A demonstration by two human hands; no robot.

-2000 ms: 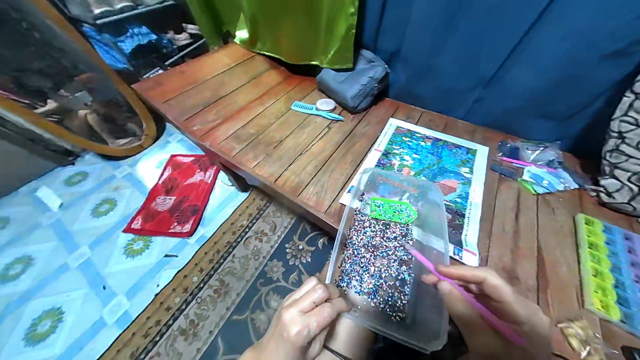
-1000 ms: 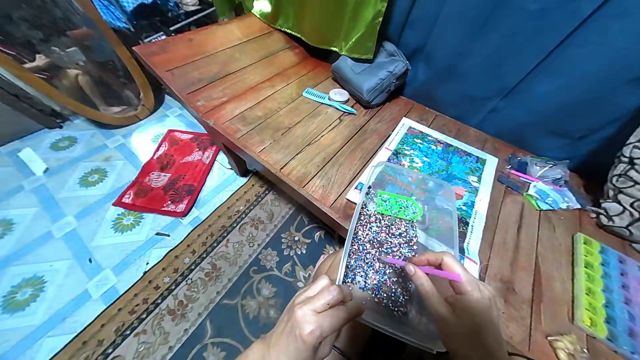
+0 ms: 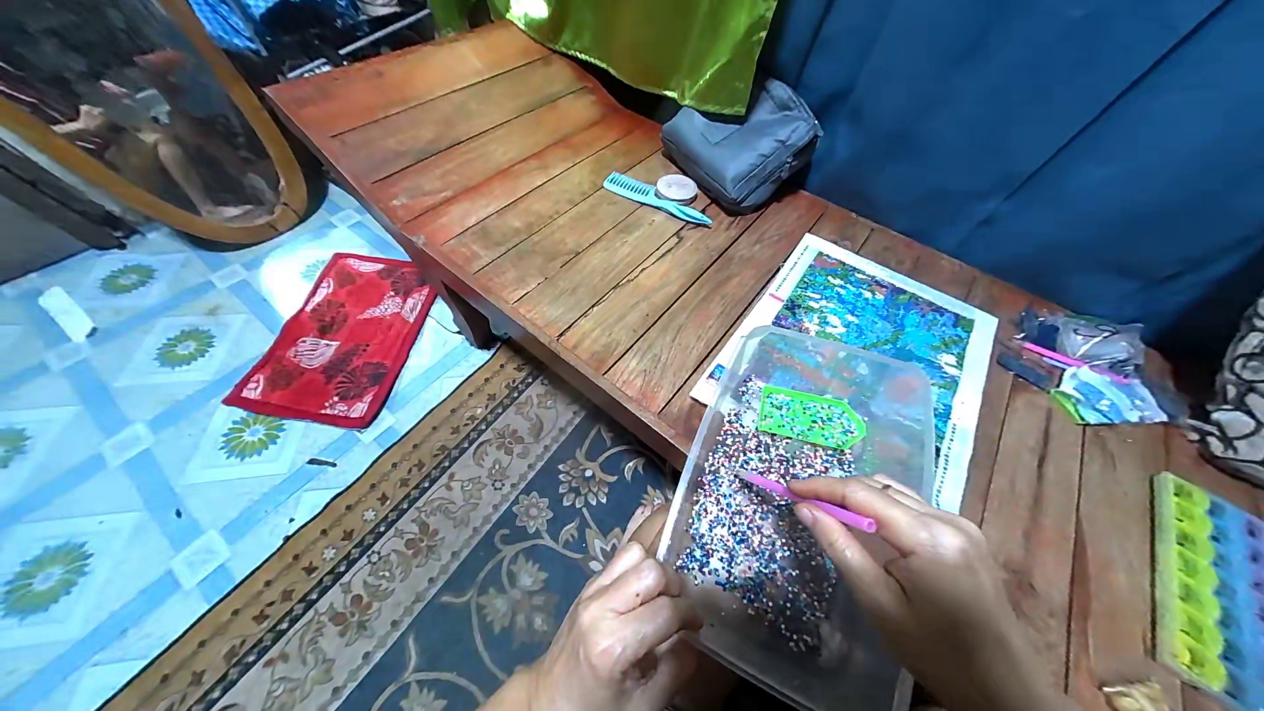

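Observation:
A clear plastic container holds a spread of tiny multicoloured beads and a small green tray partly covered with them. My left hand is closed at the container's near left edge; whether it grips the rim is partly hidden. Between the thumb and fingers of my right hand is a pink pen-like applicator, its tip among the beads. Behind and partly under the container lies a colourful diamond-painting canvas with white borders.
On the wooden table lie a turquoise comb, a round white lid, a grey pouch, plastic packets and a coloured compartment box. A red cloth mat and an oval mirror are at the left.
Since two seconds ago, my right hand has moved the pink applicator from the container's right side in over the beads. My left hand stays at the near left edge.

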